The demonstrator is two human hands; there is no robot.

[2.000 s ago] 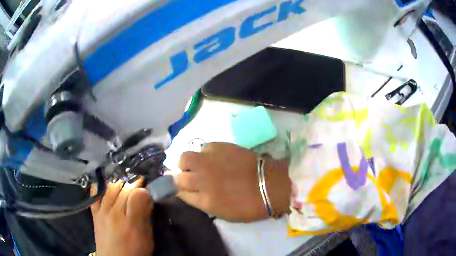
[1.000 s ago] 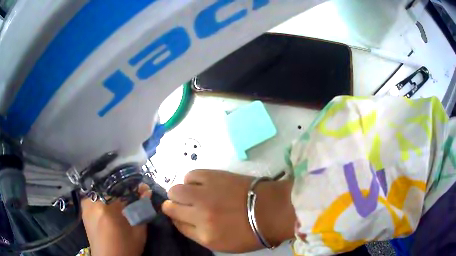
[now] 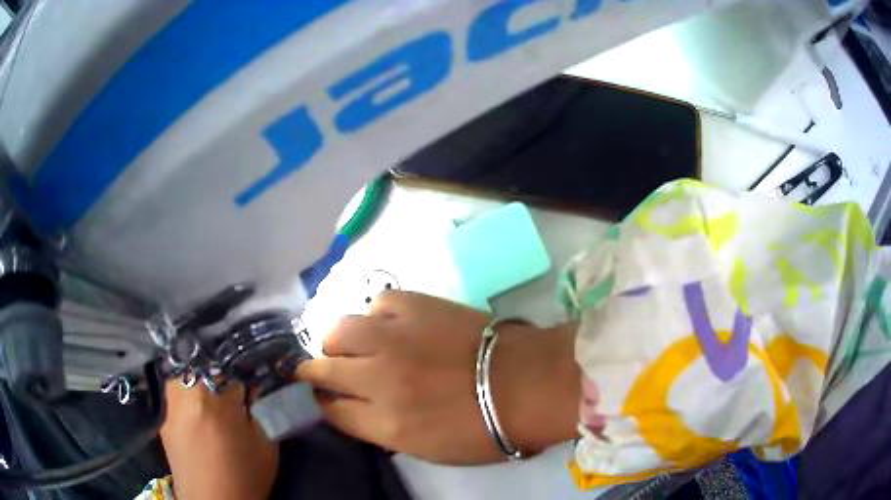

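A dark garment point(image 3: 342, 469) lies under the machine's needle area at the lower left, between my hands. My right hand point(image 3: 405, 376), with a metal bangle, has its fingers bent at the needle area, fingertips beside a grey block point(image 3: 286, 409). My left hand point(image 3: 217, 439) is at the garment's left, its fingers hidden behind the tension assembly point(image 3: 256, 347). Whether either hand pinches the cloth is hidden. The needle and presser foot cannot be seen.
The white JACK machine arm point(image 3: 195, 225) crosses the upper left. A black smartphone point(image 3: 586, 142), a mint-green piece point(image 3: 500, 252) and a green loop handle with a blue part point(image 3: 363, 210) lie behind my right hand. Metal snips point(image 3: 813, 180) lie at the right.
Since one second ago, the view has shifted slightly. My right hand has moved a little towards the needle area and the grey block. My left fingers are now more hidden behind the machine parts.
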